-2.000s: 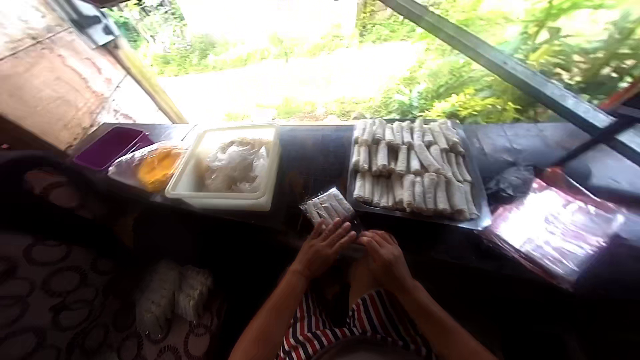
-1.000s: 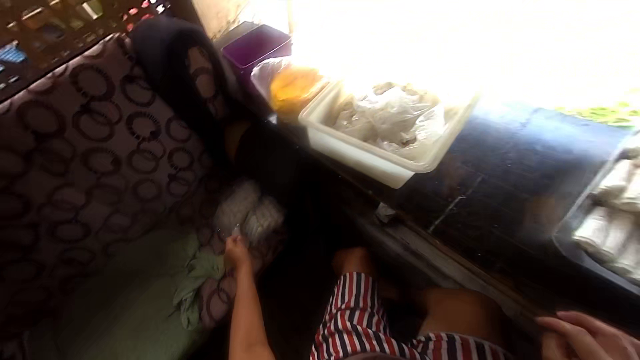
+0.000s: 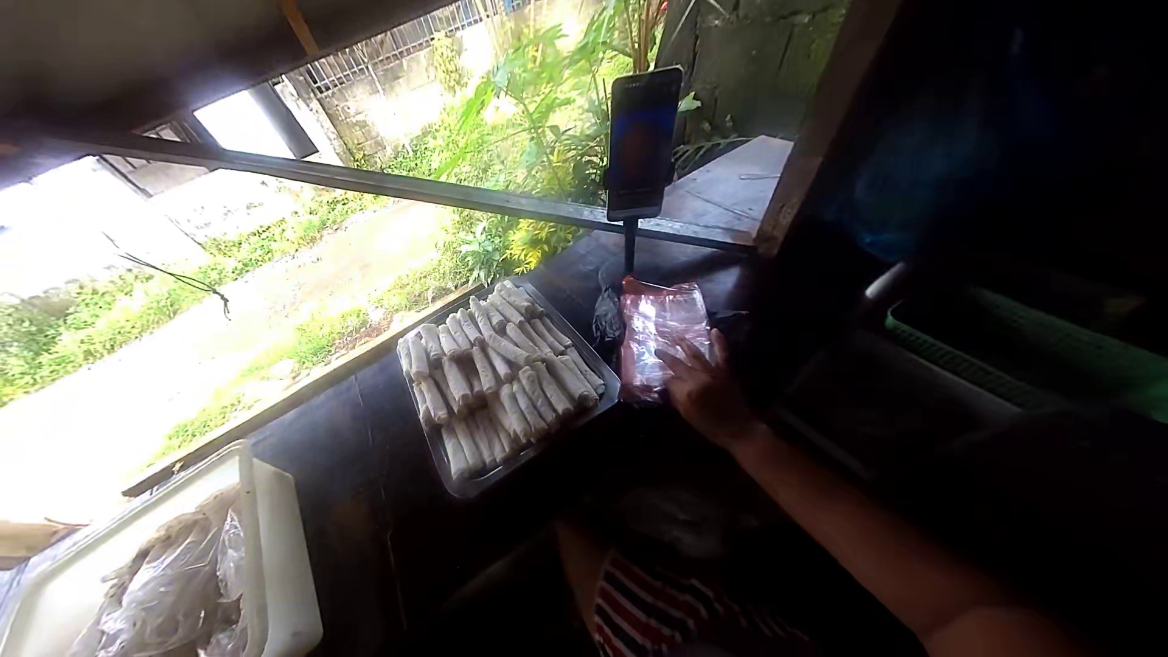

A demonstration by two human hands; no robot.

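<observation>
My right hand (image 3: pixel 707 388) lies with its fingers apart on a stack of clear and reddish plastic bags (image 3: pixel 652 338) on the dark table. To the left of the bags is a metal tray (image 3: pixel 465 488) piled with rolled white wrappers, which look like uncooked spring rolls (image 3: pixel 497 365). A cream plastic tub (image 3: pixel 283 547) at the lower left holds clear plastic bags with pale contents (image 3: pixel 178 584). My left hand is out of view.
A phone (image 3: pixel 641 146) stands upright on a holder behind the bags, next to a crumpled dark plastic bag (image 3: pixel 607 315). A green plastic basket (image 3: pixel 1022 356) is at the right in shadow. A wooden bar crosses the window opening.
The view has swung far to the right. My right hand is now on the stack of plastic bags. My left hand, earlier at a plastic-wrapped bundle on the patterned seat, has gone out of view.
</observation>
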